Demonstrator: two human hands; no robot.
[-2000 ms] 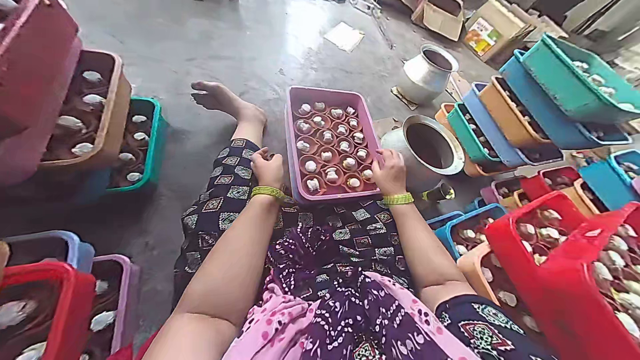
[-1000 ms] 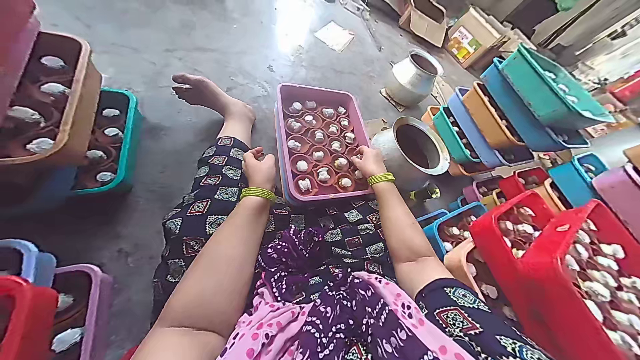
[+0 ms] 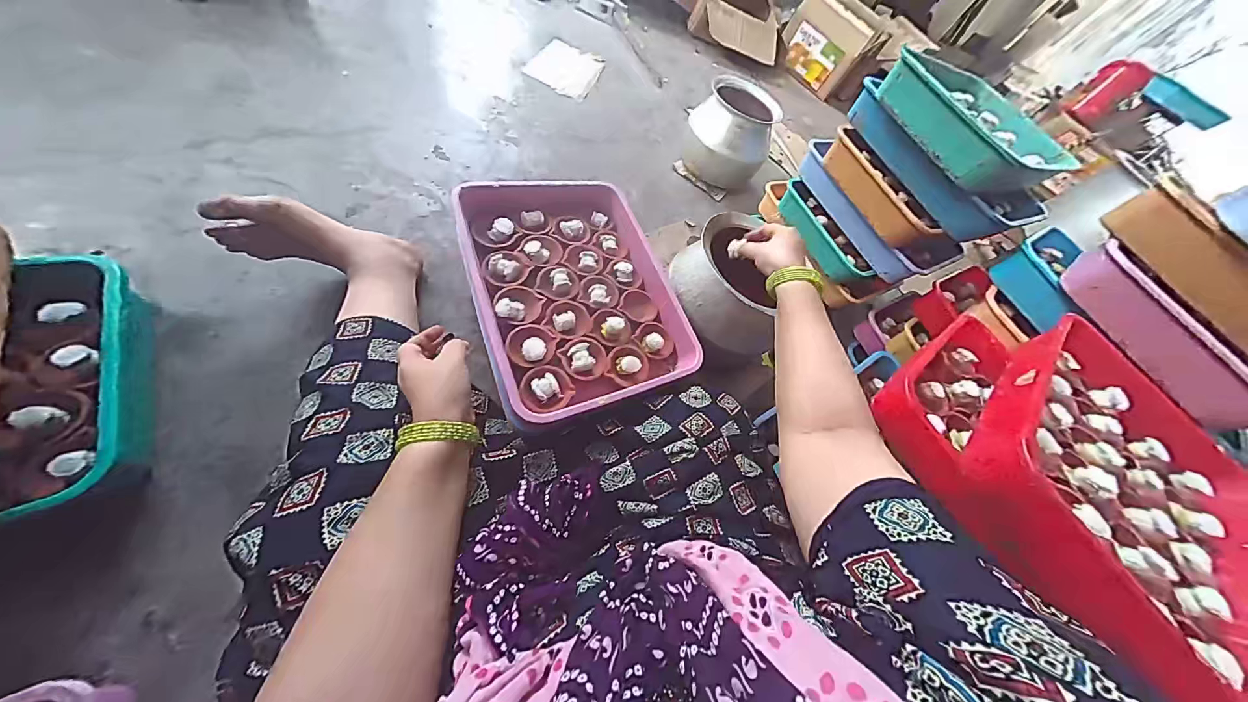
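A pink plastic tray (image 3: 687, 336) rests at my lap, filled with small brown clay cups (image 3: 639, 306), most with a white lump (image 3: 533, 348) in them. One cup near the tray's right side shows no lump. My right hand (image 3: 773, 248) is over the mouth of a metal pot (image 3: 717, 302) right of the tray, with a small white lump (image 3: 736, 250) pinched in its fingertips. My left hand (image 3: 435, 375) is curled just left of the tray, near my knee; a small dark spot shows at its fingers, and whether it holds something is unclear.
A second metal pot (image 3: 731, 132) stands farther back. Stacked coloured tubs (image 3: 975, 122) and red trays (image 3: 1004, 429) of similar cups crowd the right side. A teal tray (image 3: 117, 380) is at the left. Cardboard boxes (image 3: 829, 44) and a paper sheet (image 3: 564, 68) lie beyond on the floor.
My right hand has moved from the pink tray's right edge to over the near pot's mouth, now with a white lump in its fingers. My left hand has stayed beside the tray.
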